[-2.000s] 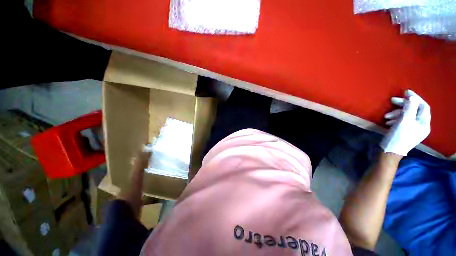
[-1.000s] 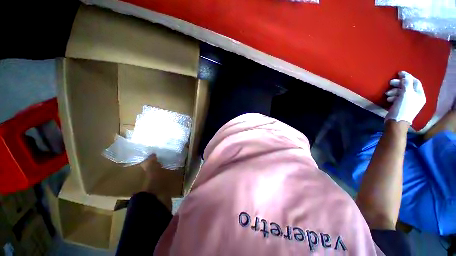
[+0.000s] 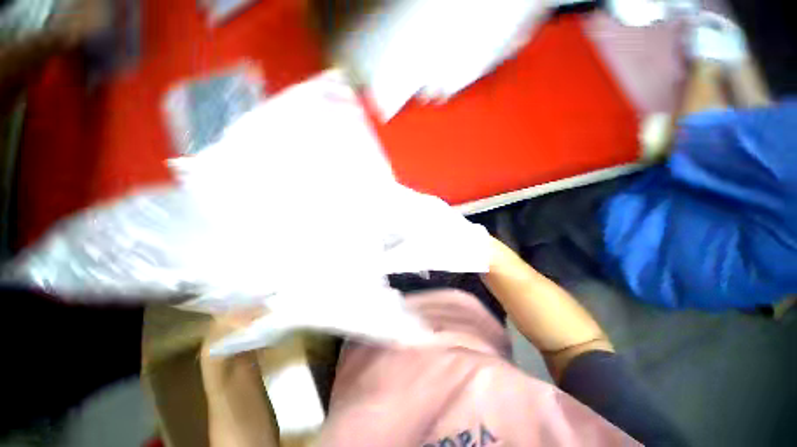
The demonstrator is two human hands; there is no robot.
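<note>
A large, bright white plastic sheet (image 3: 288,201) spreads in front of me over the table's near edge, crinkled and more see-through at its left end. The view is blurred and overexposed. My left hand (image 3: 240,323) is at its lower edge, partly covered, and grips it. My right forearm reaches the sheet's right edge; the gloved hand blends into the white, so its fingers cannot be made out. A bagged product (image 3: 217,109), grey through clear wrap, lies on the red cloth (image 3: 524,113) beyond the sheet.
More white bags (image 3: 446,48) are at the far side. A co-worker in blue (image 3: 699,209) is at the right, with white-gloved hands (image 3: 717,42) over pinkish wrap (image 3: 620,52). A brown carton (image 3: 170,375) stands below the table edge. A blurred arm shows at upper left.
The view has swung left and up over the table. My left hand has come up from inside the carton; the white sheet now covers the middle. My right hand has left the table edge.
</note>
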